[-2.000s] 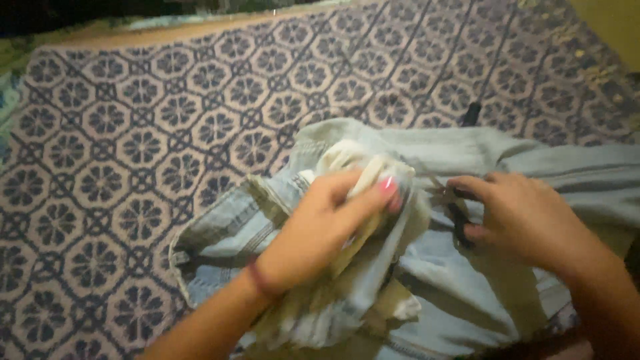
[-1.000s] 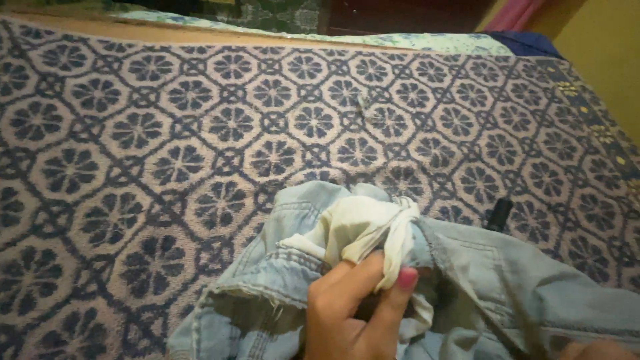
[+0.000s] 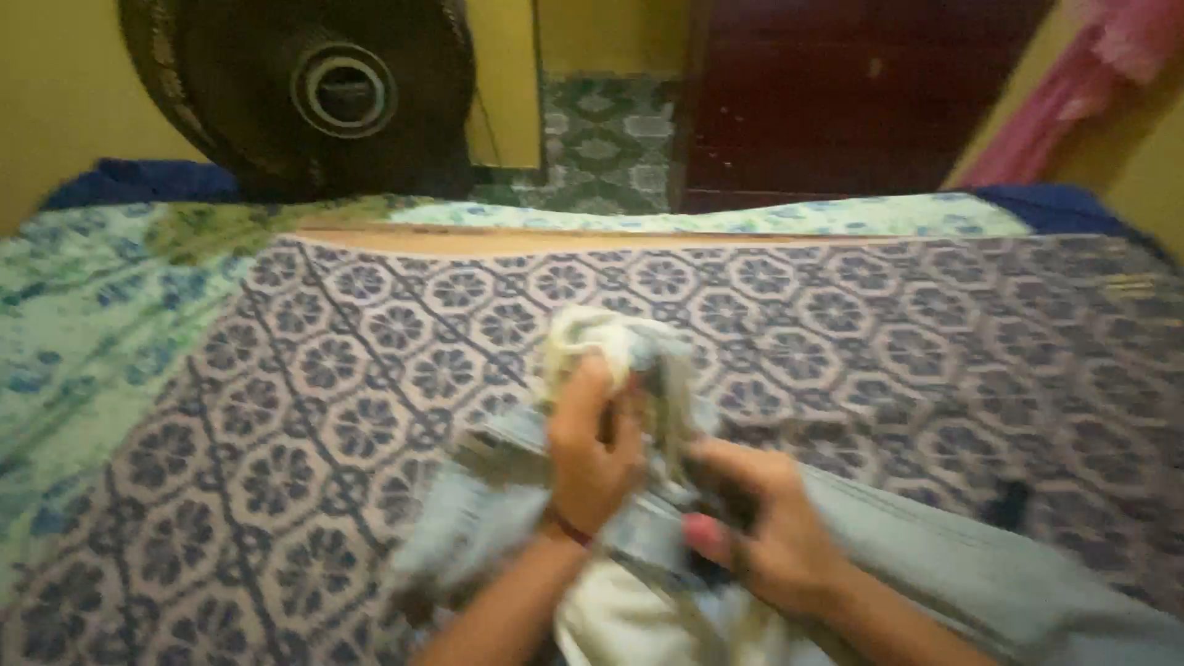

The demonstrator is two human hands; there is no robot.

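Light blue denim jeans [image 3: 888, 518] lie across a patterned cloth, running off to the lower right. My left hand [image 3: 597, 444] grips a bunched piece of whitish pocket cloth and denim [image 3: 615, 347], lifted above the jeans. Close to its right, my right hand [image 3: 763, 518] is closed around dark-handled scissors [image 3: 717, 550], mostly hidden by the fingers and blurred by motion. The blades are not clearly visible. More whitish cloth [image 3: 629, 615] hangs below, between my forearms.
The patterned cloth [image 3: 361, 425] covers a board whose light wooden edge [image 3: 416, 242] shows at the back. A small black object [image 3: 1008, 504] lies right of the jeans. Floral bedding [image 3: 55, 370] spreads at the left, and a large round fan [image 3: 314, 102] stands behind.
The view has tilted up strongly, bringing in the fan and door. The bunched pocket cloth has been raised off the jeans. My right hand has come in close beside the left.
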